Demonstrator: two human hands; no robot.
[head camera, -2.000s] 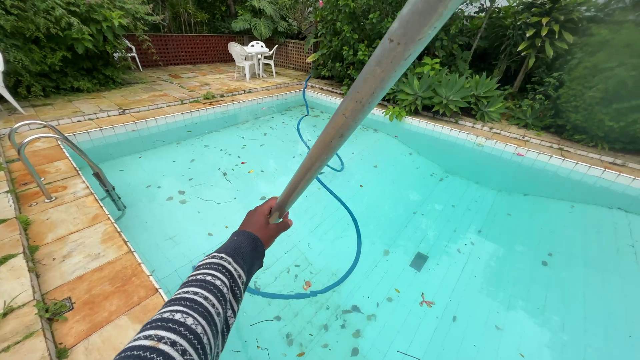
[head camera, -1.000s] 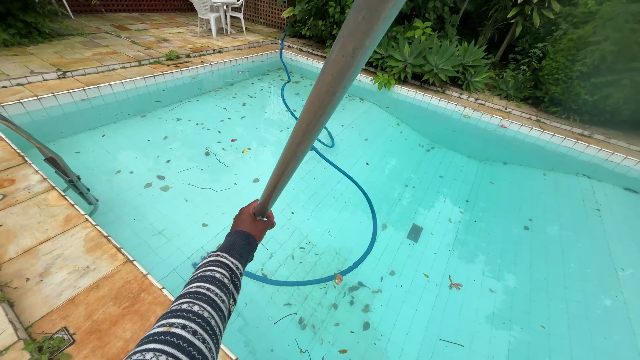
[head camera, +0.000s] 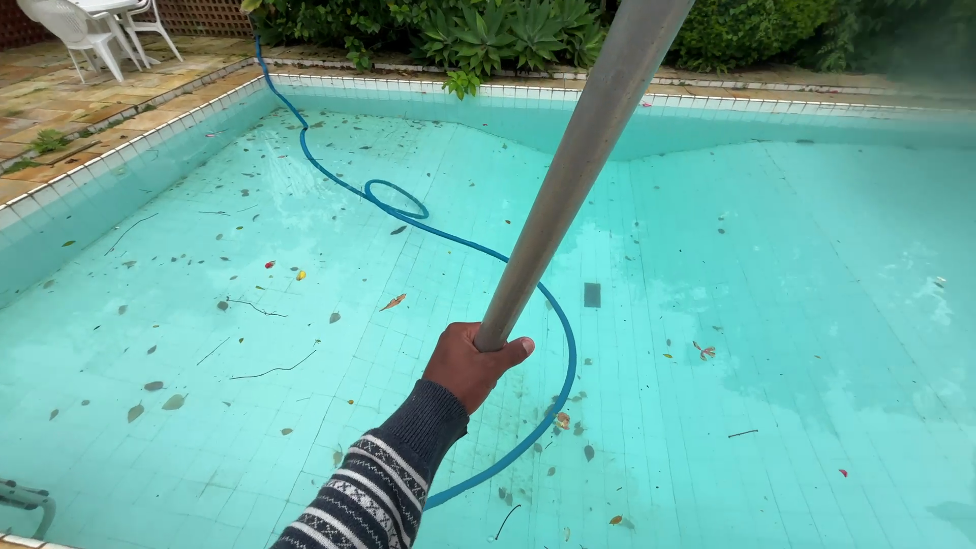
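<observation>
In the head view my left hand (head camera: 473, 362), in a dark sleeve with a white pattern, is closed around the lower visible part of a metal pole (head camera: 583, 160). The pole slants up to the right and runs out at the top edge. Beyond the hand, a blue hose (head camera: 568, 328) curves across the swimming pool (head camera: 732, 259), with a small loop farther back, and passes behind the pole. Leaves, twigs and a dark rectangular drain cover (head camera: 592, 295) show in the pool. My right hand is out of view.
A tiled rim (head camera: 145, 141) borders the pool, with stone paving (head camera: 69, 114) beyond it. White plastic chairs (head camera: 80, 34) and a table stand at the upper left. Green plants (head camera: 488, 34) line the far side. Part of a metal ladder (head camera: 27, 499) shows at the lower left.
The view has turned down and to the right, bringing the pool nearer the middle. My left hand keeps its hold on the pole throughout.
</observation>
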